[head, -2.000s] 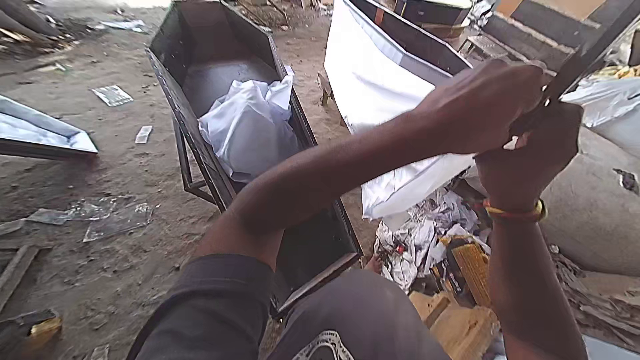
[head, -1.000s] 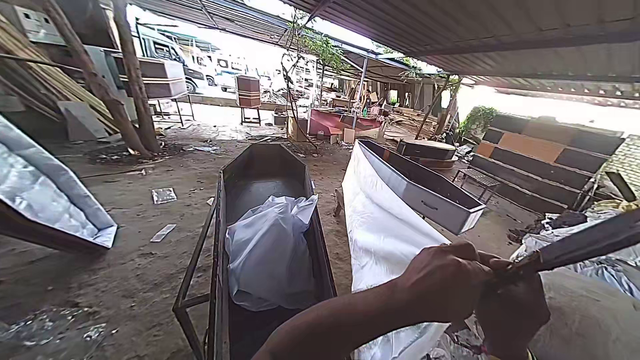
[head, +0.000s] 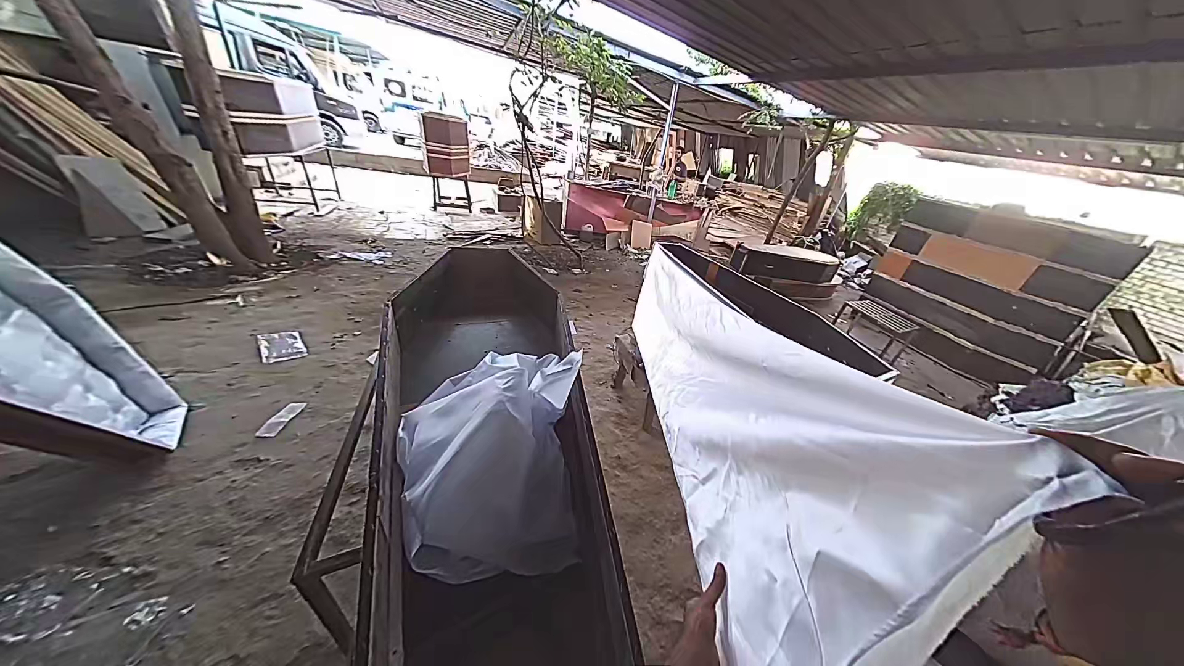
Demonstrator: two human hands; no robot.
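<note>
A white cloth (head: 795, 416) hangs over the side of a dark open coffin (head: 777, 301) and stretches toward me at the right. My right hand (head: 1101, 518), blurred at the right edge, grips the cloth's near corner. At the bottom, my left hand (head: 701, 622) is beside the cloth's lower left edge, thumb raised; its fingers are partly hidden, so I cannot tell whether they hold the cloth. Left of it, another open dark coffin (head: 388, 518) on a metal stand holds a crumpled white plastic bag or sheet (head: 490, 472).
A white-lined coffin part (head: 83, 370) leans in at the left. Tree trunks (head: 217, 139), coffins on stands (head: 446, 143) and stacked boards (head: 768, 208) are farther back. Dark and orange panels (head: 999, 277) stand at the right. A small metal-framed stand (head: 879, 319) is before them.
My hands, earlier together around a long dark thing at the right, are now apart, the left lower down. The cloth, which hung by the coffin, is now pulled out toward my right hand.
</note>
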